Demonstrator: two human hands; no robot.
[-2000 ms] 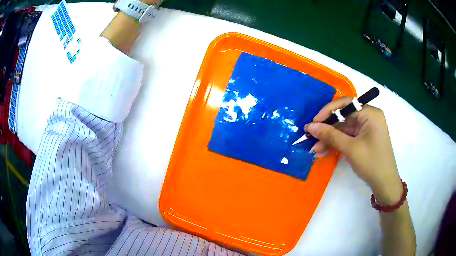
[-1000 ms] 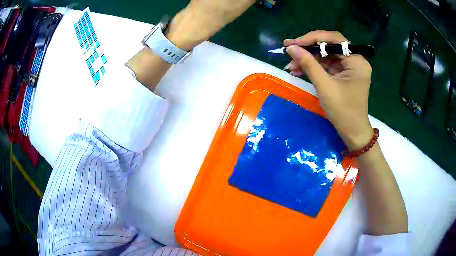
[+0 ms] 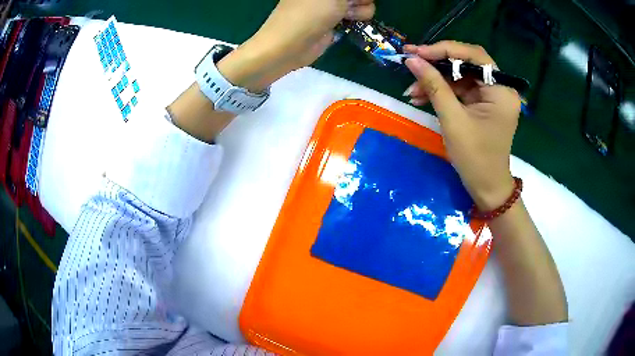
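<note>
My left hand (image 3: 317,21), partly cut off by the top edge, has its fingers closed at the end of a phone frame with a circuit board (image 3: 376,43). The board end shows gold, dark and blue parts. My right hand (image 3: 465,97) holds a slim black pen-shaped tool (image 3: 480,72) with two white bands. Its pale tip is at the board end; whether it touches, and any small piece on it, cannot be told. Below lies a shiny blue sheet (image 3: 397,208) on an orange tray (image 3: 275,278).
Blue stickers on a white backing (image 3: 111,49) lie at the upper left of the white surface (image 3: 209,257). Red trays with black parts (image 3: 24,125) stand at the far left. More phone frames (image 3: 600,104) lie on the green mat (image 3: 550,132) at the right.
Since the first frame, my right hand and tool have moved up from the blue sheet to the board end. My left hand has brought the board end into view since the previous frame.
</note>
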